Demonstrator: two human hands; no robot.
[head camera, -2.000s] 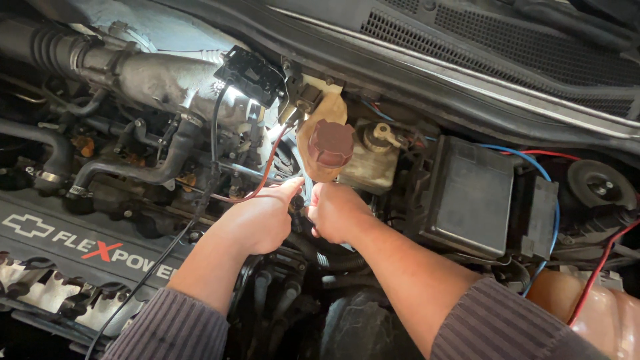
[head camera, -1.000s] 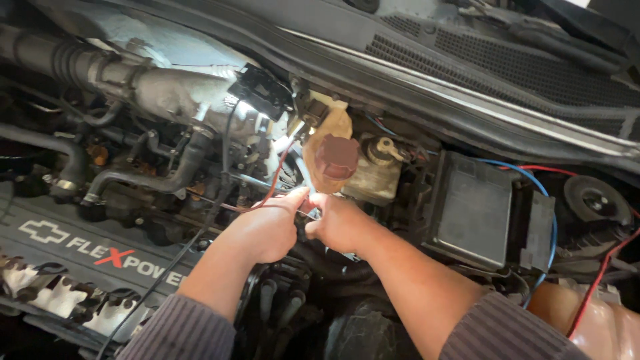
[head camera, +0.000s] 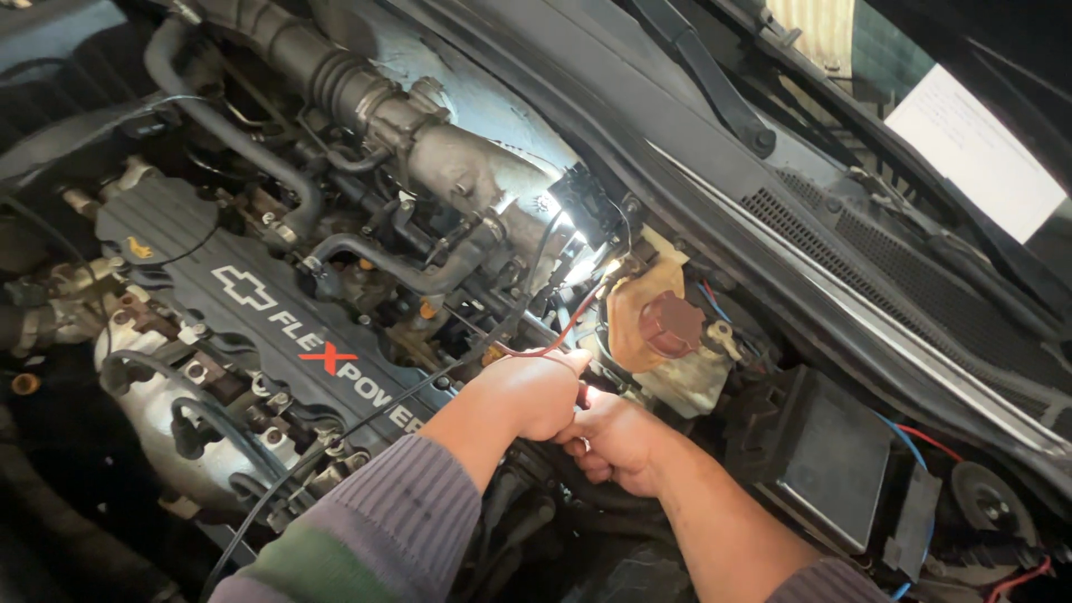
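My left hand (head camera: 532, 394) and my right hand (head camera: 615, 435) meet low in the engine bay, fingers close together and bent. What lies between their fingertips is too hidden to make out. A red wire (head camera: 578, 314) loops down to the back of my left hand. Just right of and above the hands sits a yellowed plastic fluid reservoir (head camera: 630, 314) with a reddish-brown cap (head camera: 672, 325). A lit work lamp (head camera: 586, 201) in a black housing shines down from above them. Its black cable (head camera: 402, 392) runs down and left, past my left wrist.
The black engine cover (head camera: 293, 327) lies at left, with rubber hoses (head camera: 435, 276) and a metal intake pipe (head camera: 477, 167) above. A black lidded box (head camera: 821, 461) stands to the right of my right forearm. Behind are the cowl grille (head camera: 837, 243) and a wiper arm (head camera: 712, 79).
The view has swung, showing more of the engine cover and the cowl. Both hands stay together beside the reservoir; my right hand now sits slightly lower against the left.
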